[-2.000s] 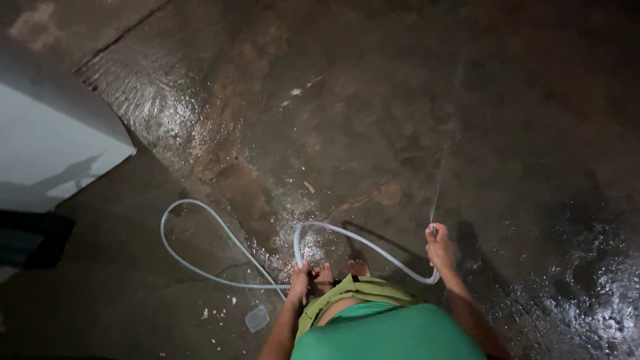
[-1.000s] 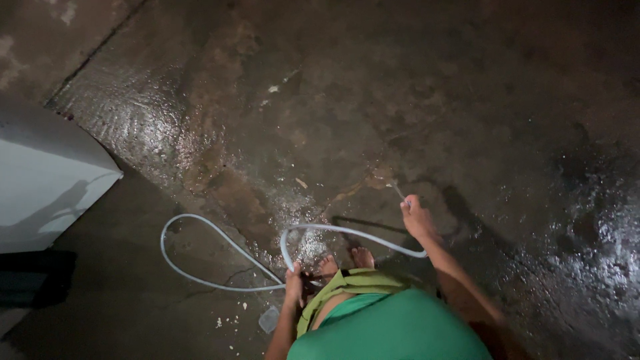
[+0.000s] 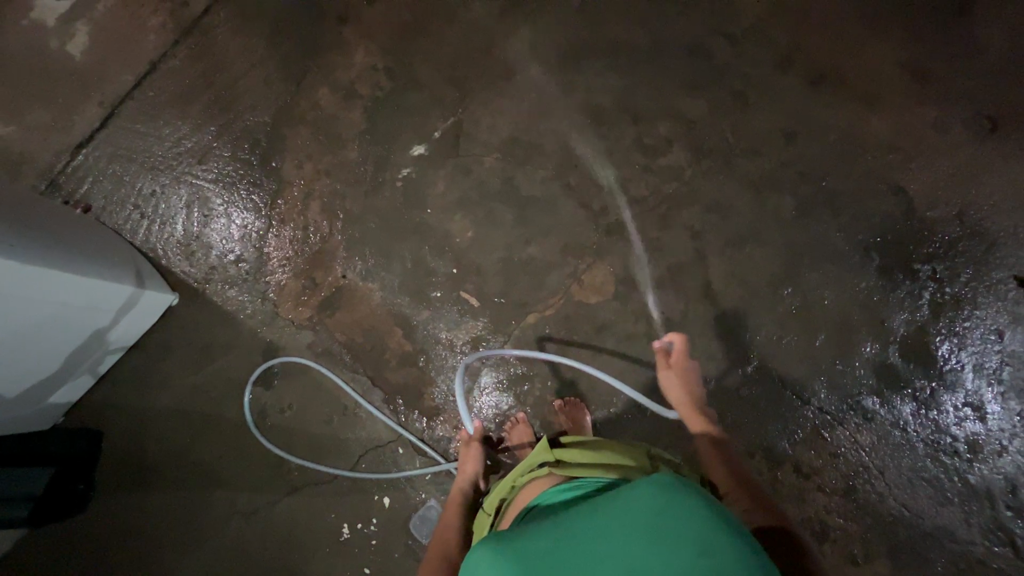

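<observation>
A pale, flexible hose point(image 3: 560, 356) arches between my two hands. My right hand point(image 3: 680, 376) is closed around its outlet end, and a jet of water point(image 3: 632, 228) leaves there toward the upper left. Near my left hip, my left hand point(image 3: 472, 456) grips the hose lower along its length. From that hand a second loop of the hose point(image 3: 276, 456) spreads over to the left, above or on the concrete floor point(image 3: 496, 216). The nozzle tip is mostly hidden by my right fingers.
The concrete is wet and shiny, with cracks and patches. A white wall or panel corner point(image 3: 72, 336) juts in at left, a dark object point(image 3: 56, 476) below it. My bare feet point(image 3: 518, 436) stand close behind the hose. A small translucent piece point(image 3: 425, 520) and pale crumbs lie nearby.
The water jet, short and faint one second ago, now reaches far to the upper left; two seconds ago it pointed nearly straight up the view. Both hands have kept hold of the hose.
</observation>
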